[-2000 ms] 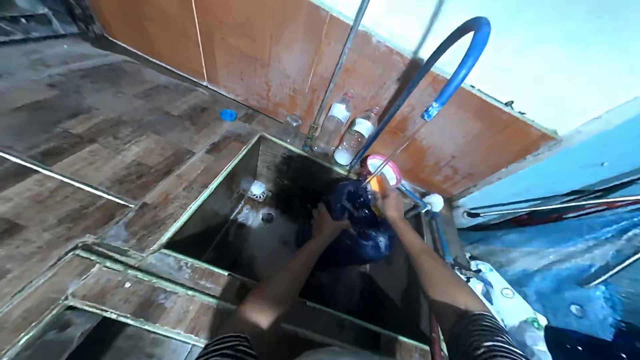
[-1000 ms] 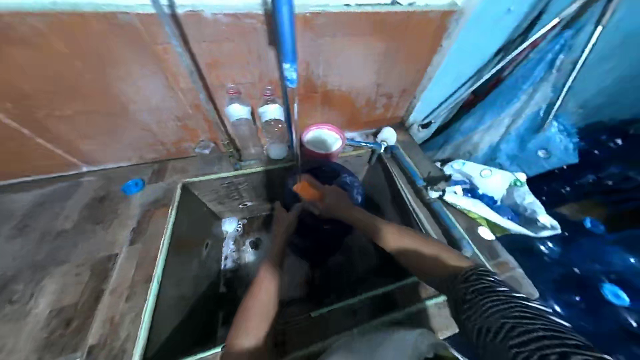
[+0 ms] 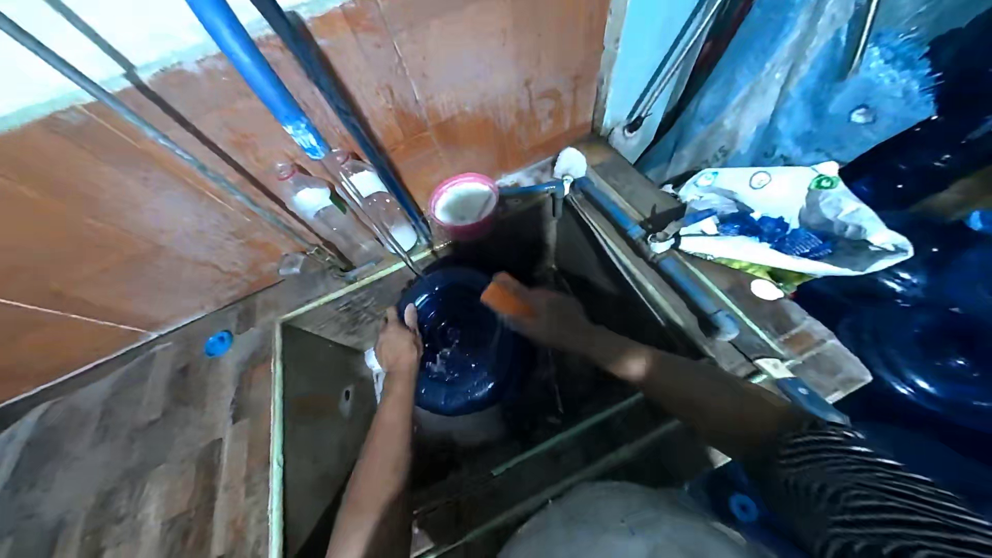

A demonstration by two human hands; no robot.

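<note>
A dark blue, round plastic water jug stands in the tiled sink, its wet circular end facing up. My left hand grips the jug's left edge, thumb on top. In my right hand is an orange sponge, held at the jug's upper right side. Water runs in a thin stream from the blue hose toward the jug's upper edge. The lower part of the jug is hard to make out in the dark sink.
Two clear plastic bottles and a pink-rimmed tub stand behind the sink. Blue pipes run along its right edge, beside an open white bag with blue pieces. A blue cap lies at left; large blue jugs are at right.
The jug's round end now faces up, with my left hand on its left edge. My right hand and the orange sponge have moved to its right side. The view has turned and come closer.
</note>
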